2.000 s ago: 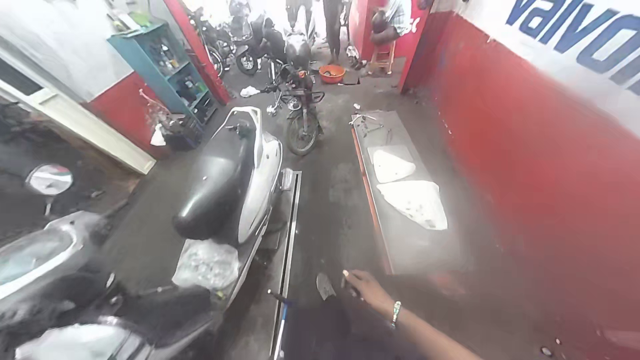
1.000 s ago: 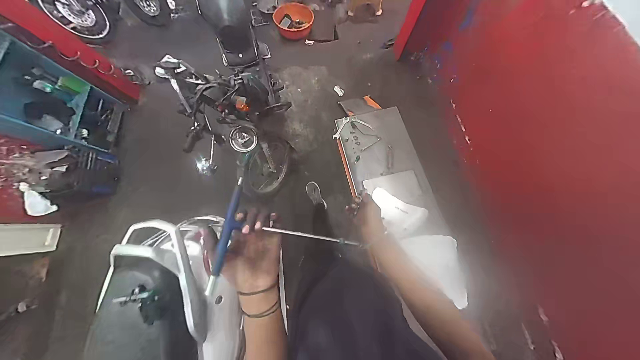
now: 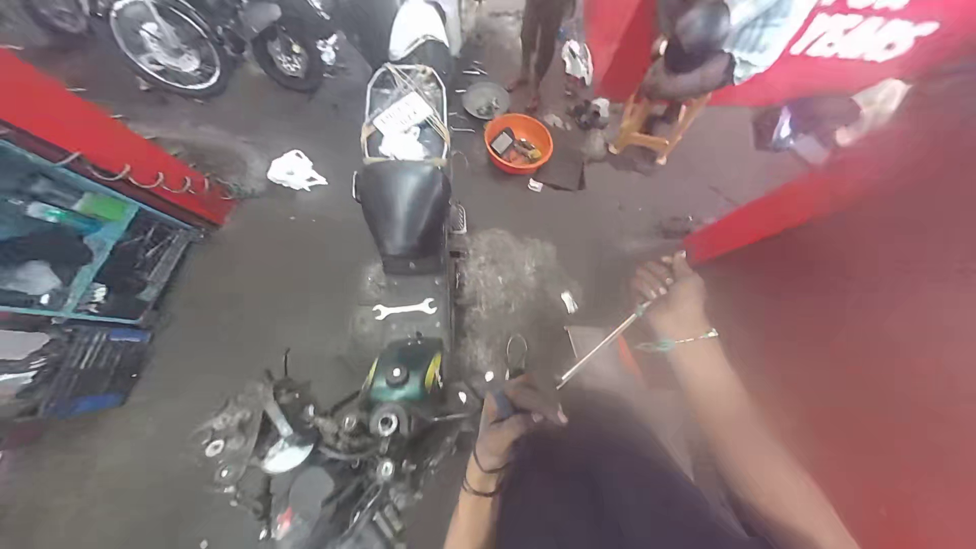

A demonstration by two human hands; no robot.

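Note:
My left hand (image 3: 518,415), low in the middle of the head view, is closed around a blue handle (image 3: 501,404), mostly hidden by the fingers. A thin metal rod (image 3: 602,345) slants up from beside it to my right hand (image 3: 672,293), whose curled fingers hold its far end; that tip is blurred. Left of my hands stands a motorcycle with a black seat (image 3: 404,206) and a dark green fuel tank (image 3: 404,370). An open-ended wrench (image 3: 404,309) lies across it between seat and tank.
An orange basin (image 3: 518,143) holding small items and a metal bowl (image 3: 486,101) are on the floor ahead. One person sits on a wooden stool (image 3: 659,126); another stands nearby. Blue shelving (image 3: 110,252) is at left, a red wall (image 3: 862,320) at right. More motorcycles stand at the back left.
The view has shifted forward past the white scooter. My left hand and the blue-handled tool came into view between the first two frames. The rod, nearly level one second ago, now slants up toward my right hand.

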